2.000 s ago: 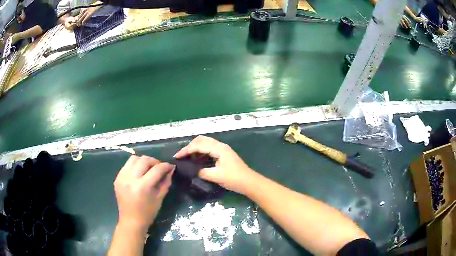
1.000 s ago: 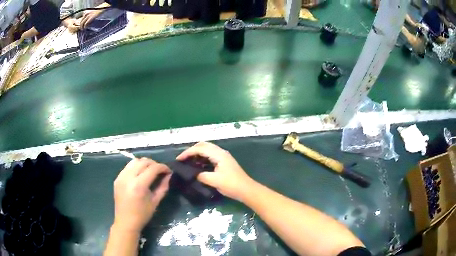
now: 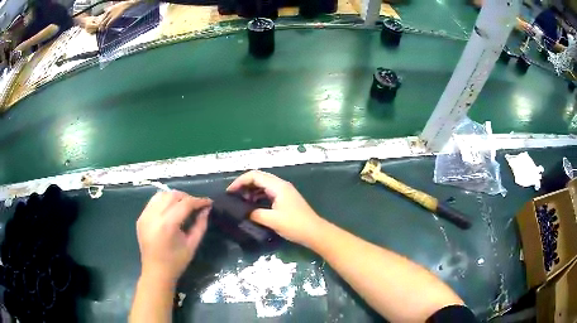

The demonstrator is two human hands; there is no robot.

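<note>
A black cylindrical unit [image 3: 239, 216] lies tilted between my hands above the dark-green bench; its detail is too dark and blurred to read. My right hand [image 3: 276, 208] grips it from the far and right side, with fingers curled around it. My left hand [image 3: 171, 230] is at its left end, with thumb and fingertips pinched together close to it; whether they hold a small part cannot be seen. A heap of black housing sleeves [image 3: 39, 265] lies at the bench's left.
A hammer [image 3: 414, 194] lies right of my hands. A clear bag [image 3: 469, 165], a white rag [image 3: 524, 170] and a carton of small black parts [image 3: 545, 236] are further right. Black units [image 3: 384, 85] stand on the green belt [image 3: 209, 94] beyond the white rail [image 3: 253, 163]. People work opposite.
The units on the belt have moved left. My left hand has shifted slightly left, and more of the black unit shows between my hands. My right hand keeps its grip.
</note>
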